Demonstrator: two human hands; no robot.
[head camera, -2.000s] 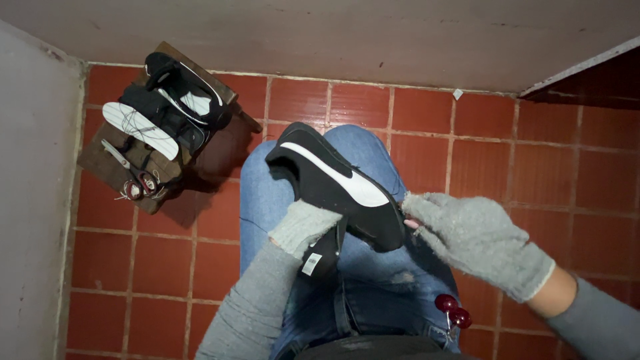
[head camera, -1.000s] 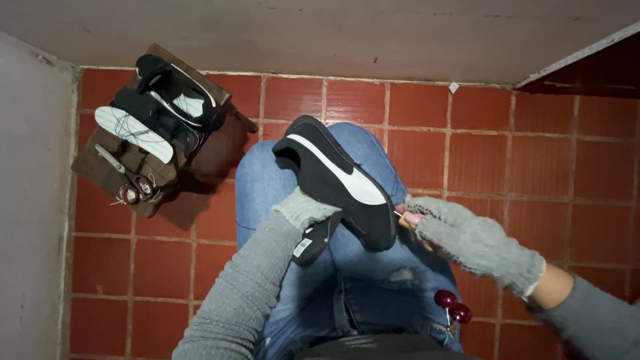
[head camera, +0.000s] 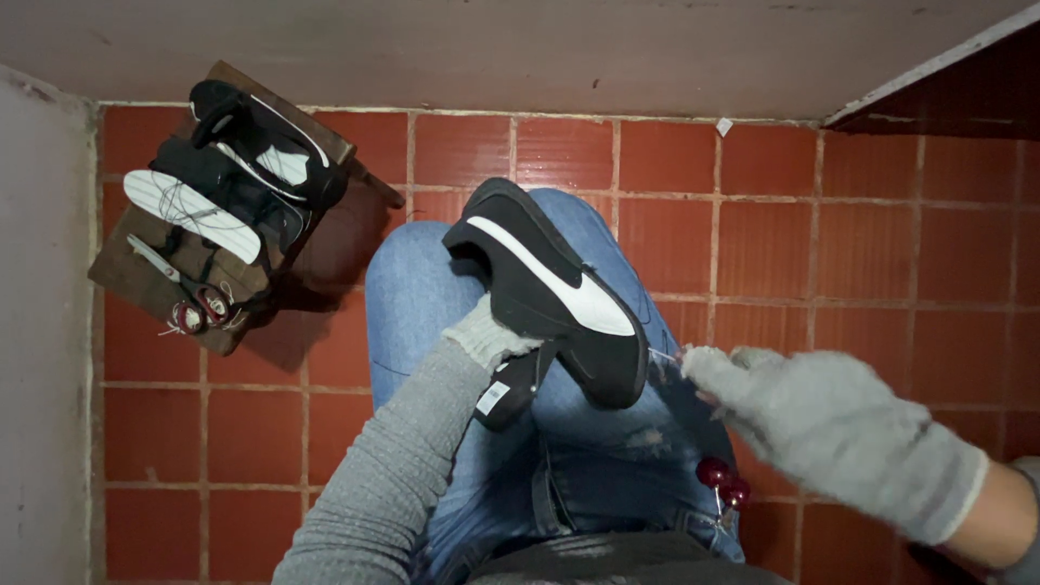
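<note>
A black shoe upper (head camera: 561, 284) with a white side stripe lies across my jeans-clad thighs. My left hand (head camera: 496, 333), in a grey fingerless glove, is inside its opening and holds it, fingers mostly hidden. A black strap or tongue with a white label (head camera: 492, 398) hangs beside that hand. To the right of the shoe, my right hand (head camera: 715, 378), also gloved, pinches a thin light tool (head camera: 662, 354), perhaps a needle or awl, whose tip points at the shoe's edge. Dark thread (head camera: 654, 313) shows on the jeans near there.
At the upper left a wooden stool (head camera: 134, 268) bears another black shoe upper (head camera: 276, 138), a white sole (head camera: 191, 213) with dark thread over it, and scissors (head camera: 175, 272) with wrapped handles. Dark red balls (head camera: 722, 481) hang at my right hip. Walls border the red tile floor.
My right hand has moved away from the shoe's edge to the right, and a thin tool now shows between them. My left hand keeps its hold on the shoe.
</note>
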